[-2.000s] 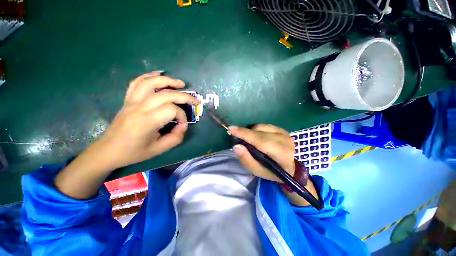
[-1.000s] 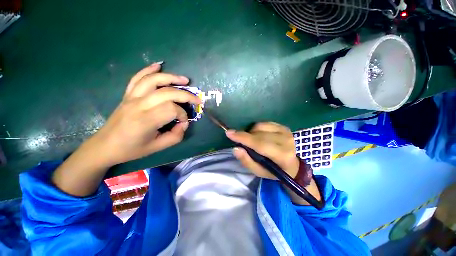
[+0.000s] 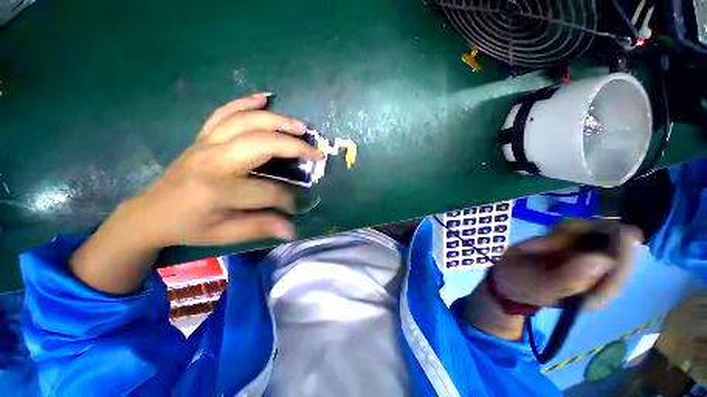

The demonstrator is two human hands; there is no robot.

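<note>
My left hand (image 3: 225,174) lies over a small dark LCD module (image 3: 287,168) on the mat; its forefingers touch the module's top and right edge, and its thumb is apart from it, lower down. A hooked yellow-white flex (image 3: 346,147) sticks out to the right of the module. The circuit board under it cannot be made out. My right hand (image 3: 554,267) is blurred, beyond the bench's front edge at right, closed around the black handle of the soldering iron (image 3: 560,332). The iron's tip cannot be made out.
A white cup (image 3: 562,132) with a black band and silvery bits stands at right. Behind it are a fan grille (image 3: 515,27) and a small yellow piece (image 3: 470,59). Below the bench edge are a white sheet of dark squares (image 3: 474,233) and a red-and-white tray (image 3: 194,288).
My right hand has swung right with the iron, away from the module. My left thumb has come off the module and lowered. The view has shifted slightly.
</note>
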